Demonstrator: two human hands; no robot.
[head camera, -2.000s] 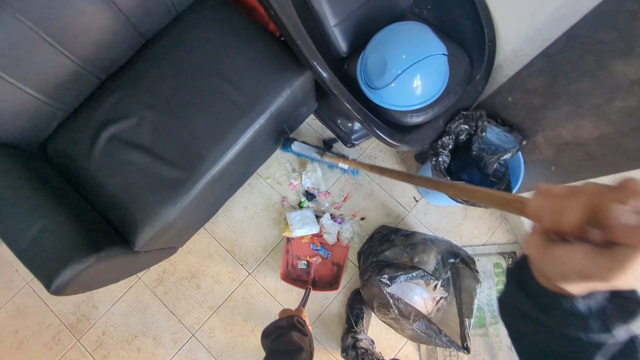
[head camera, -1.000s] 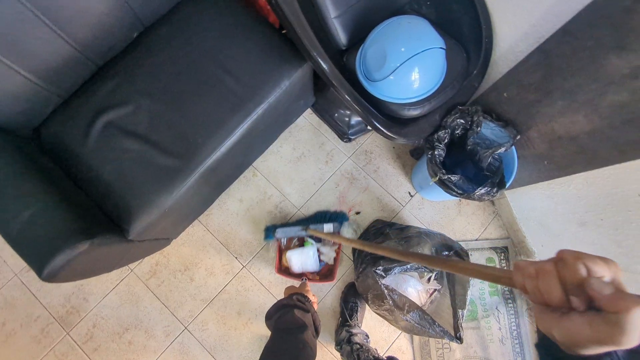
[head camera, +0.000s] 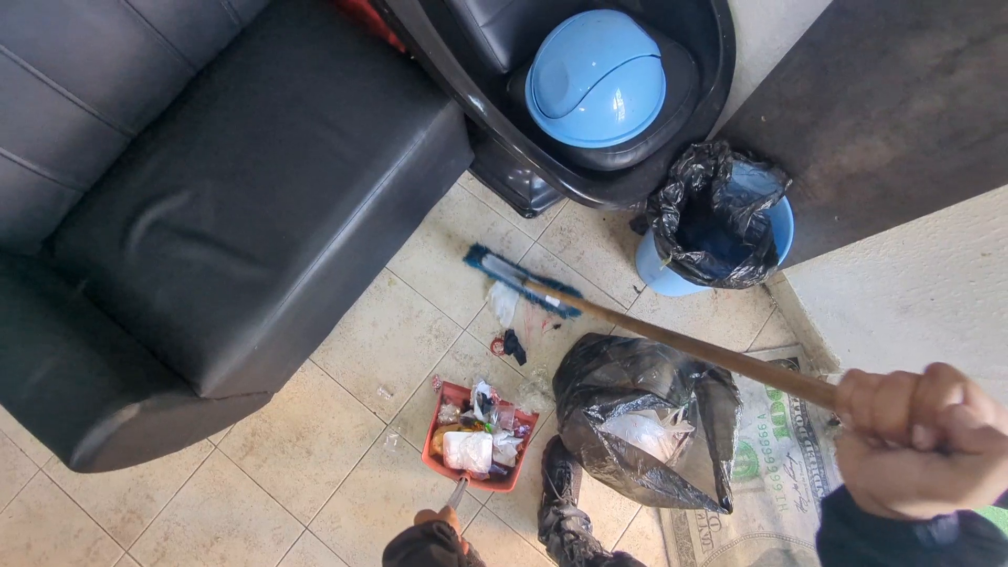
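My right hand (head camera: 917, 441) is closed around the wooden handle of a broom (head camera: 709, 346). The blue-bristled broom head (head camera: 524, 281) rests on the tiles, beside a crumpled white scrap (head camera: 504, 303). Between it and the dustpan lie a dark scrap (head camera: 514, 346) and a small red ring-shaped piece. My left hand (head camera: 442, 520), low in the view and partly hidden by its dark sleeve, holds the handle of a red dustpan (head camera: 504, 480). Wrappers, white packaging (head camera: 468, 452) and other litter fill the pan. An open black garbage bag (head camera: 583, 386) with a white bag inside stands right of it.
A black sofa (head camera: 260, 197) stands at left. A glossy black chair (head camera: 543, 169) bears a blue swing lid (head camera: 596, 79). Below it stands a blue bin (head camera: 661, 268) with a black liner. A banknote-patterned mat (head camera: 756, 480) and my black boot (head camera: 561, 488) flank the garbage bag.
The broom head, at the dustpan's mouth a second ago, has moved away from it toward the black chair. Much litter that lay on the tiles two seconds ago is now in the dustpan.
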